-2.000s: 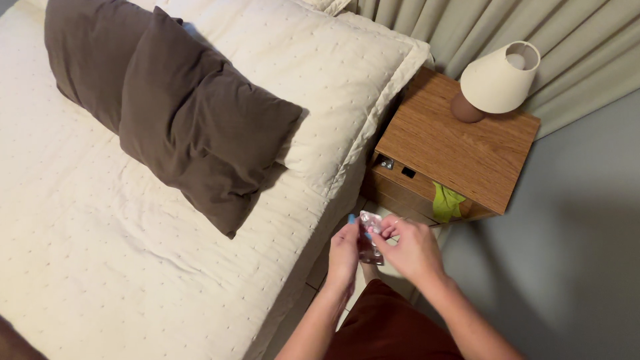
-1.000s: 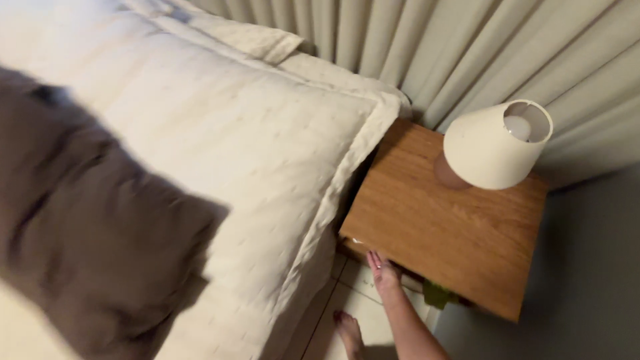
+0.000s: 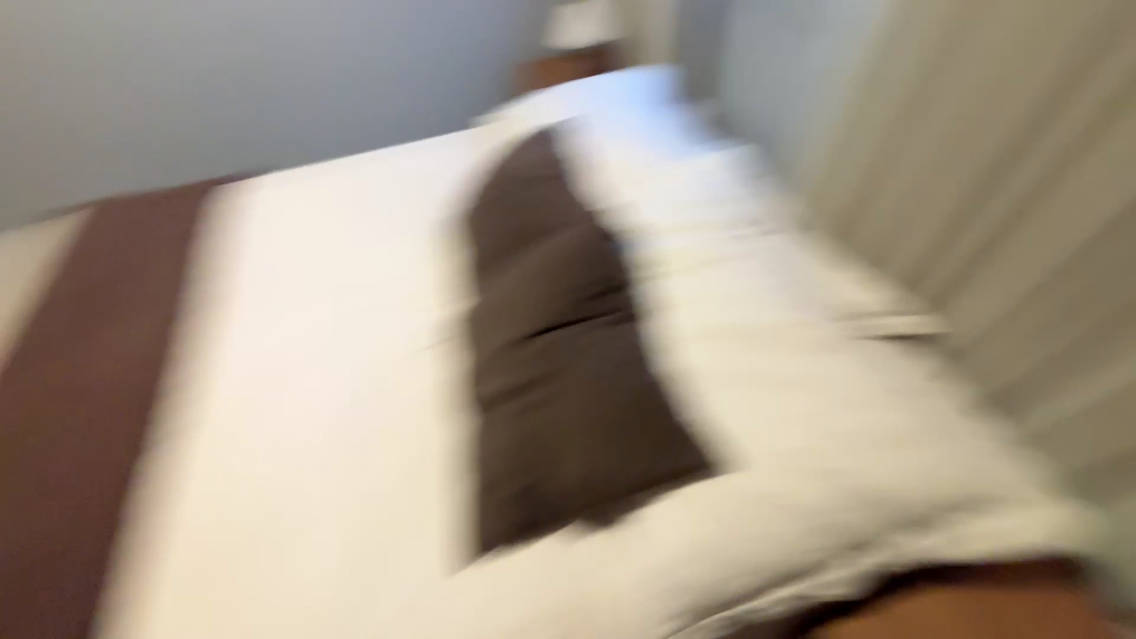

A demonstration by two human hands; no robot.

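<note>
Neither my left hand nor my right hand is in the head view at this moment, so what they hold cannot be seen. The view is strongly blurred. Dark brown cushions [image 3: 568, 382] lie across the middle of the bed, on a cream bedspread [image 3: 328, 355]. Cream pillows [image 3: 781, 373] lie to their right, along the head of the bed. The corner of a wooden nightstand [image 3: 967, 608] shows at the bottom right, beside the bed.
A dark reddish-brown band of cloth [image 3: 98, 373] crosses the bed at the left. Beige curtains [image 3: 1003, 195] hang behind the pillows. Past the bed's far side stand another wooden piece [image 3: 568, 69] and a whitish lamp-like shape [image 3: 581, 25], near a grey wall [image 3: 266, 80].
The view has swung widely from the nightstand across the bed. Both hands, earlier on a small clear packet, have left the picture; one second ago one hand was at the nightstand's front edge.
</note>
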